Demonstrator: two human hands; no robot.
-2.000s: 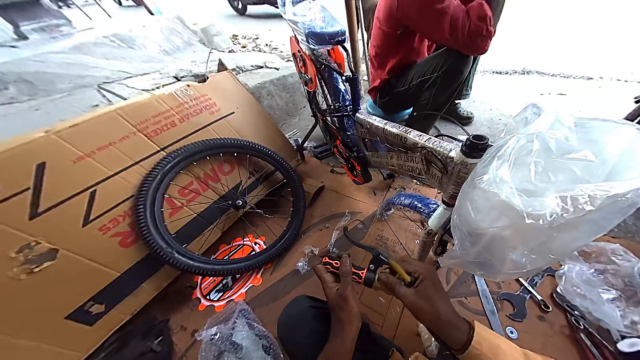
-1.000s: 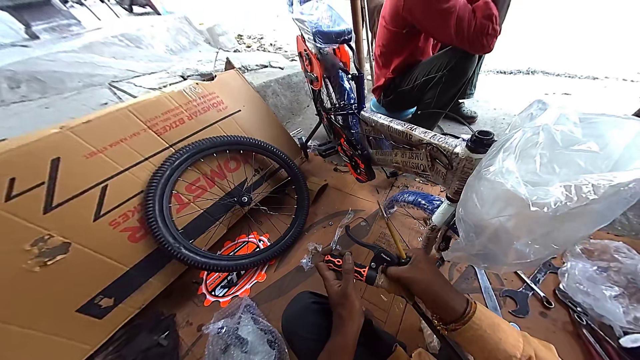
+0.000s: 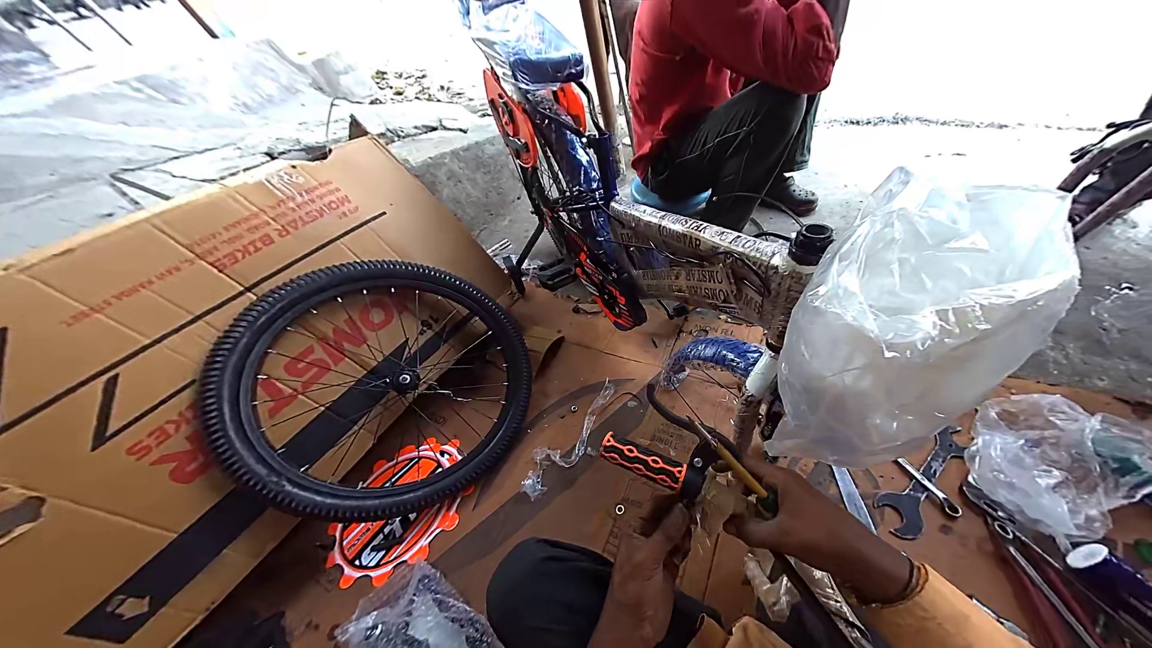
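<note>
A bicycle handlebar end with a black and orange rubber grip (image 3: 643, 461) and a black brake lever (image 3: 670, 412) lies between my hands. My left hand (image 3: 650, 551) is just below the inner end of the grip, its fingers against the bar beside the lever clamp. On the other side, my right hand (image 3: 792, 513) holds a screwdriver with a yellowish handle (image 3: 745, 470), which slants over the lever clamp. Clear wrapping hangs at the bar between the hands. The wrapped bicycle frame (image 3: 702, 256) stands behind, with blue-wrapped fender (image 3: 715, 355) near its fork.
A spoked wheel (image 3: 211, 387) leans on a cardboard carton (image 3: 81, 297), above an orange disc (image 3: 396, 531). At right are a clear plastic bag (image 3: 936, 315), a flat spanner (image 3: 918, 499), a combination wrench (image 3: 931, 486) and pliers (image 3: 1035, 576). A person in a red top (image 3: 684, 81) sits behind.
My left hand has moved off the rubber grip to the bar beside the lever clamp. The screwdriver, upright a second ago, now slants over the clamp.
</note>
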